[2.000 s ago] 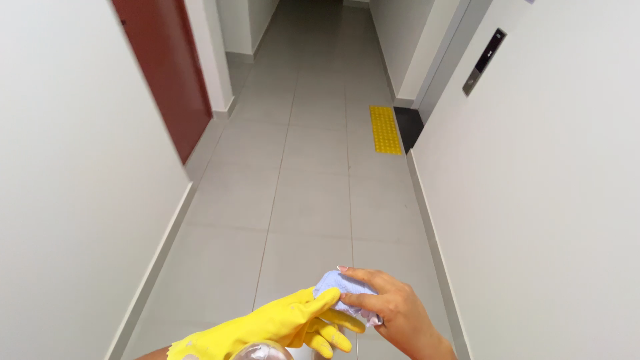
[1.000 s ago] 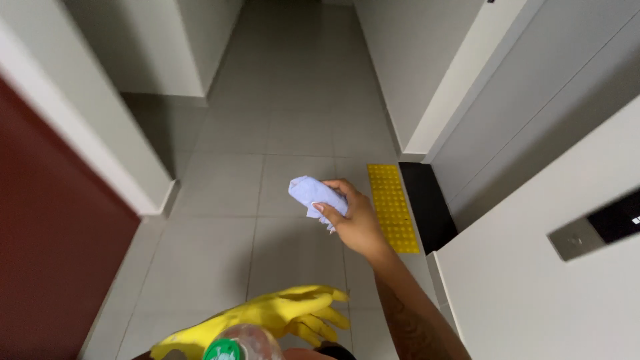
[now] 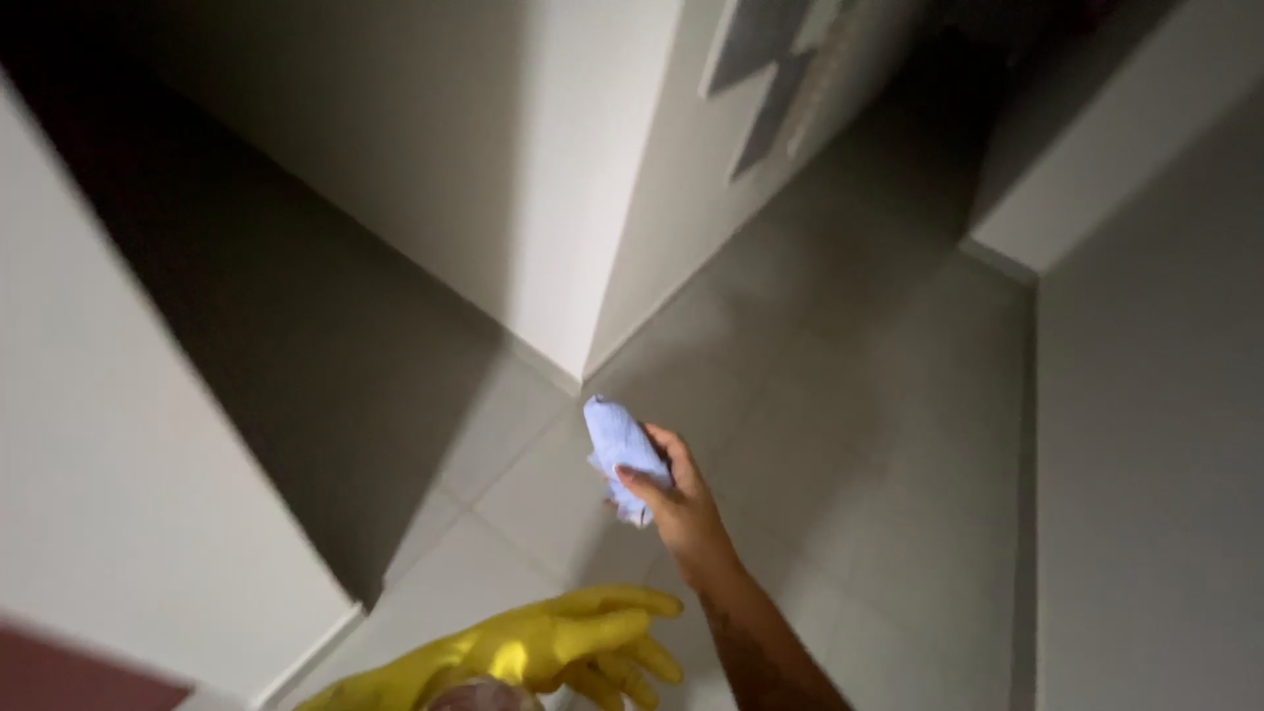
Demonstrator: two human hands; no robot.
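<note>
My right hand (image 3: 681, 499), bare, grips a folded light-blue cloth (image 3: 624, 454) between thumb and fingers, out ahead over the floor. Lower down and to its left is my left hand (image 3: 583, 642) in a yellow rubber glove, its fingers apart and pointing right, with nothing seen between them. Just below the glove, the rounded top of a clear container (image 3: 484, 695) shows at the frame's bottom edge; most of it is cut off, and what supports it is hidden.
A white wall corner (image 3: 581, 375) juts out ahead, with a dark passage (image 3: 326, 346) to its left and a tiled corridor floor (image 3: 839, 395) to its right. A grey wall (image 3: 1155, 474) runs along the right. Part of a red door or panel (image 3: 69, 671) shows at bottom left.
My right hand, beside the glove two seconds ago, has moved forward away from it with the cloth. The view has swung and moved along the corridor; the yellow floor mat is out of sight.
</note>
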